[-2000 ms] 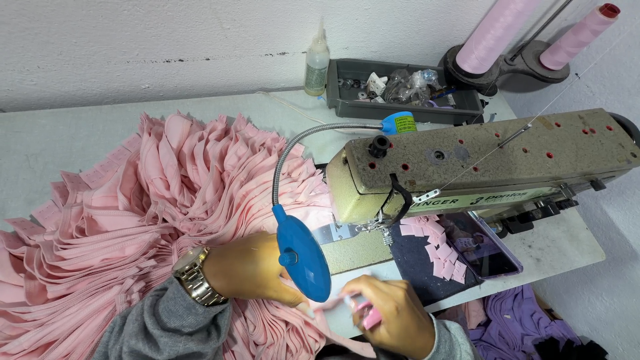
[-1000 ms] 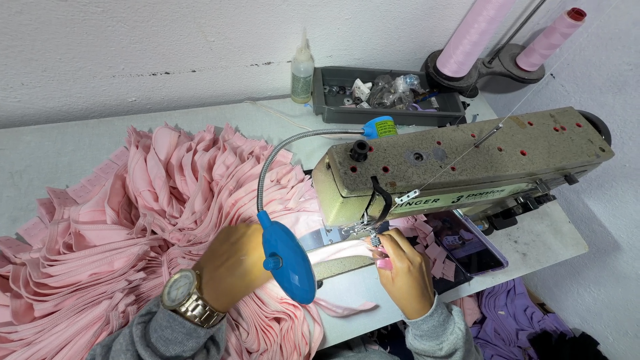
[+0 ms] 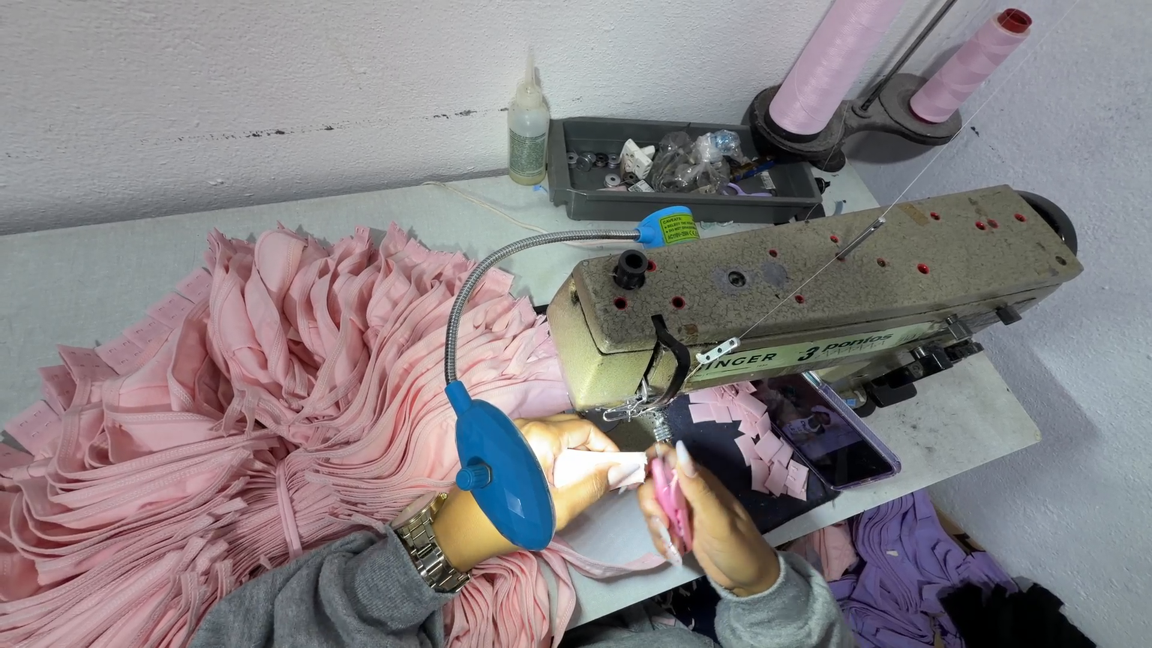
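My left hand [image 3: 562, 468], partly hidden by the blue lamp head [image 3: 504, 472], pinches the end of a pale pink fabric strip [image 3: 598, 468]. Just right of it, my right hand [image 3: 711, 513] holds a pink tool [image 3: 670, 504], probably thread snips, with its tip at the strip's edge. Both hands are in front of the sewing machine's needle area [image 3: 652, 405]. The grey Singer sewing machine [image 3: 810, 279] extends to the right. A large heap of pink fabric pieces [image 3: 315, 378] lies left of my hands, with a loose pink band [image 3: 612, 565] below them.
Small pink fabric squares [image 3: 760, 441] lie beside a phone [image 3: 837, 432] right of the needle. Behind the machine stand a grey tray of small parts [image 3: 576, 193], a plastic bottle [image 3: 528, 135] and pink thread cones [image 3: 832, 67]. Purple fabric [image 3: 909, 558] lies below the table's edge.
One second ago both hands were apart, with the right one at the needle area and fabric on the machine bed. Now they are close together, the strip's end between them.
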